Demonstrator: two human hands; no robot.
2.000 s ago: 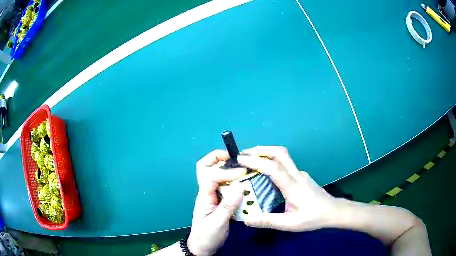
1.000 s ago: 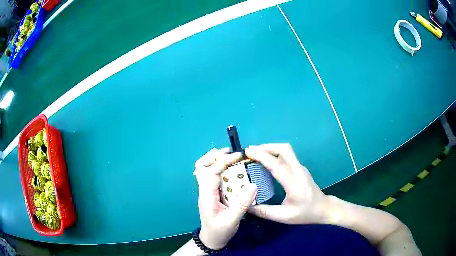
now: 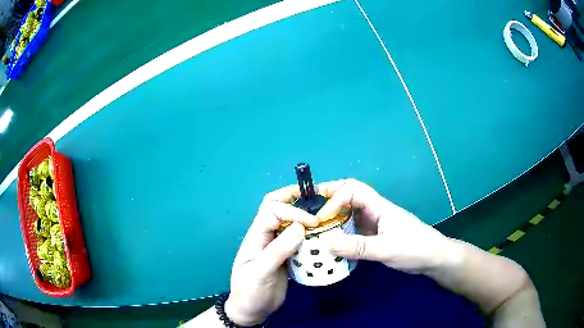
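Note:
The microphone body is a white barrel dotted with dark holes or buttons, with a gold trim ring at its top edge. The black capsule holder stands bare out of the top, pointing away from me. My left hand grips the barrel's left side, with its fingers and thumb at the gold rim. My right hand grips the right side, its fingers on the rim and its thumb on the barrel front. The handle is not visible.
A red basket of gold grilles stands at the left on the teal bench. A white tape roll and a yellow tool lie at the upper right. A blue basket of grilles sits across the white rail.
The barrel has turned in my hands: the dotted white face now points toward me and the striped grey side is out of sight. More of the gold rim and the holder's base shows.

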